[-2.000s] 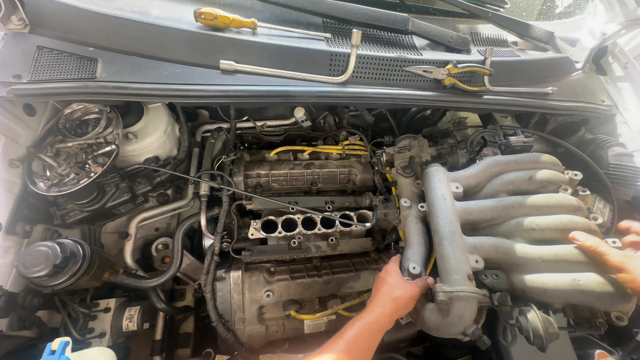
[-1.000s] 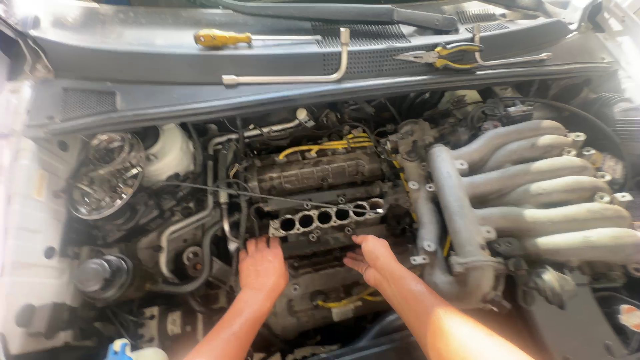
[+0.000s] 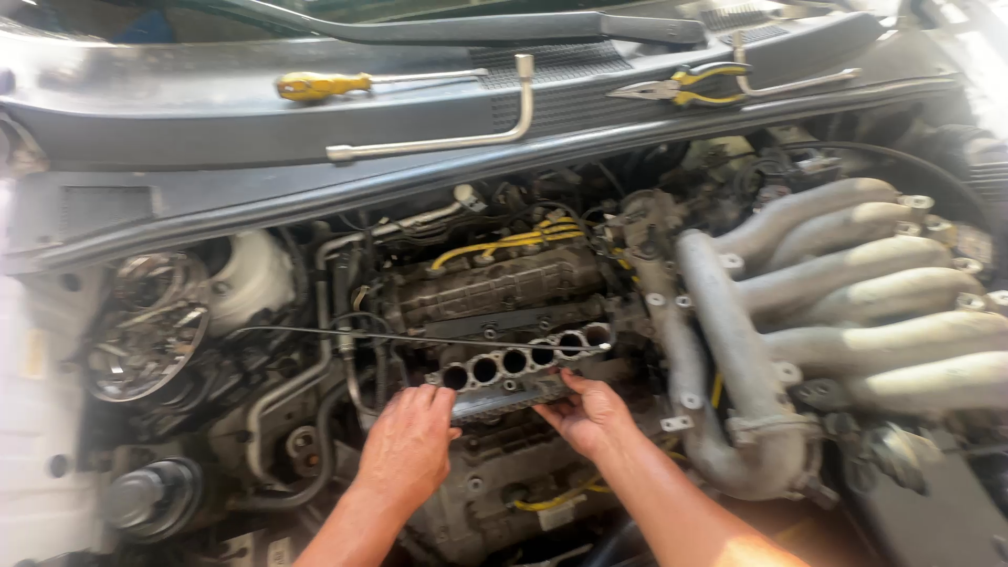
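The lower intake manifold [image 3: 516, 366], with its row of round ports, lies tilted across the middle of the engine. My left hand [image 3: 417, 433] has its fingers on the manifold's left end. My right hand [image 3: 587, 413] grips its near edge toward the right, with the thumb above and fingers below. A thin dark rod [image 3: 409, 339] with a bright tip passes over the ports. Behind is a valve cover [image 3: 500, 287] with yellow ignition leads [image 3: 504, 242]. The undersides of the manifold and the fingers are hidden.
The cast upper intake manifold [image 3: 850, 268] rests at the right. A round metal dish of fasteners [image 3: 150, 331] sits at the left. On the cowl lie a yellow-handled screwdriver [image 3: 323, 87], an L-shaped socket wrench [image 3: 441, 146], pliers [image 3: 685, 85] and another bent wrench [image 3: 803, 83].
My left hand has come from the far right to the ported manifold's left end. My right hand has left the cast pipe's lower end for its near edge. The ported manifold now sits tilted.
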